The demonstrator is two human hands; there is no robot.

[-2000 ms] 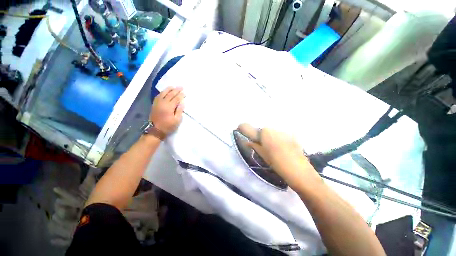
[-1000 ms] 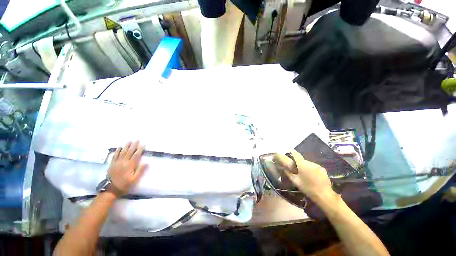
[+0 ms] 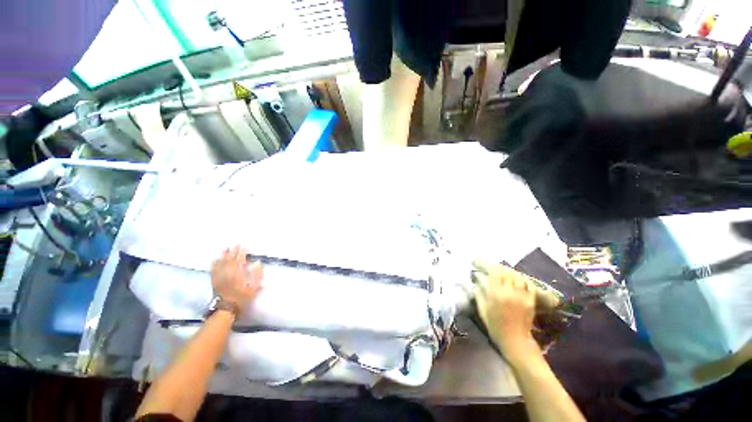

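Note:
A white garment point(image 3: 354, 301) lies across the white-covered table point(image 3: 486, 177), with a dark checked seam line point(image 3: 338, 270) along it and bunched checked edges at its right end. My left hand point(image 3: 237, 282) lies flat on the garment at the seam's left end, holding nothing. My right hand point(image 3: 505, 301) is closed around the steam iron point(image 3: 544, 295) just right of the garment; its tan handle shows, and my hand hides much of the rest. The iron is beside or over the dark pad point(image 3: 606, 350); I cannot tell whether it touches it.
A blue support bar point(image 3: 313, 136) stands behind the table. A machine with gauges and valves point(image 3: 78, 235) is at left. Dark garments point(image 3: 569, 140) lie at back right, and dark clothing point(image 3: 371, 37) hangs at the top. A pale blue surface point(image 3: 697, 280) is at right.
The iron has gone from the middle of the garment to its right, by the dark pad, and has turned in my right hand. My left hand now lies by the checked seam. The view has swung right.

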